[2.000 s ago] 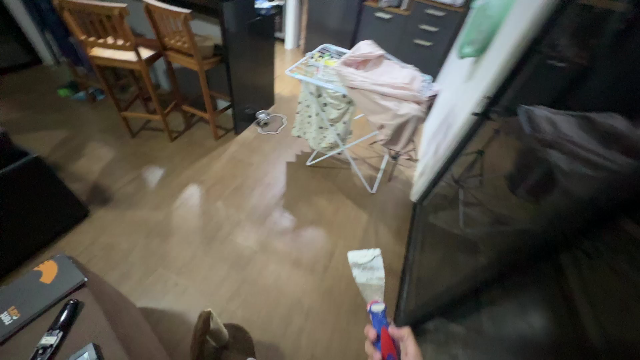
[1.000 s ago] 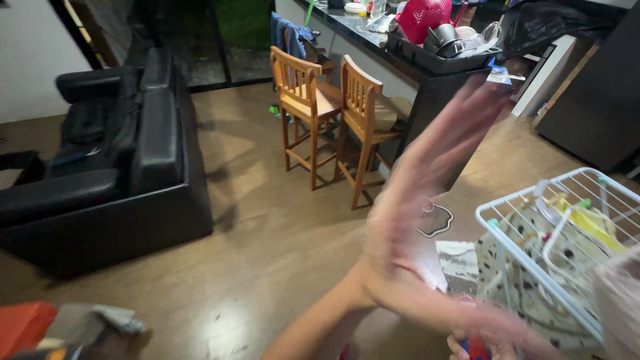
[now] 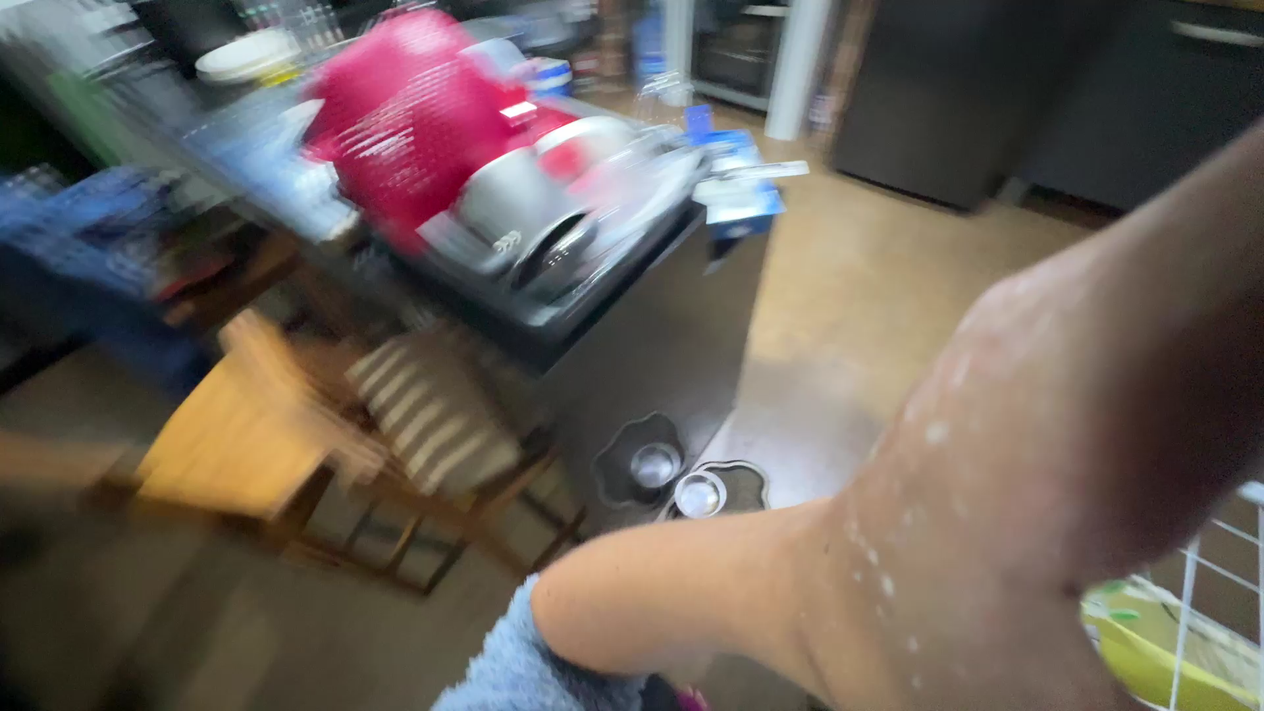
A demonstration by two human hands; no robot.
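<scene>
My left hand [image 3: 997,484] fills the right side of the head view, close to the camera and blurred. White specks dot its skin, and its fingertips cannot be made out. Its forearm comes from a fluffy light-blue sleeve at the bottom. No held thing shows in the visible part of this hand. My right hand is out of view, and so is the scraper. Behind the hand, at the right edge, stands a white wire drying rack [image 3: 1190,592] with yellow cloth on it.
A dark dish tray [image 3: 553,341] on the counter corner holds a pink colander [image 3: 395,118] and a metal pot [image 3: 513,202]. Below, a metal bowl [image 3: 700,494] stands on the floor beside the dark counter side. Left of it is a wooden bar stool [image 3: 237,434]. A dark cabinet [image 3: 938,99] stands behind.
The view has swung a lot, toward the counter. My left hand, absent two seconds ago, is now large at the right. The scraper held in my right hand earlier has left the view.
</scene>
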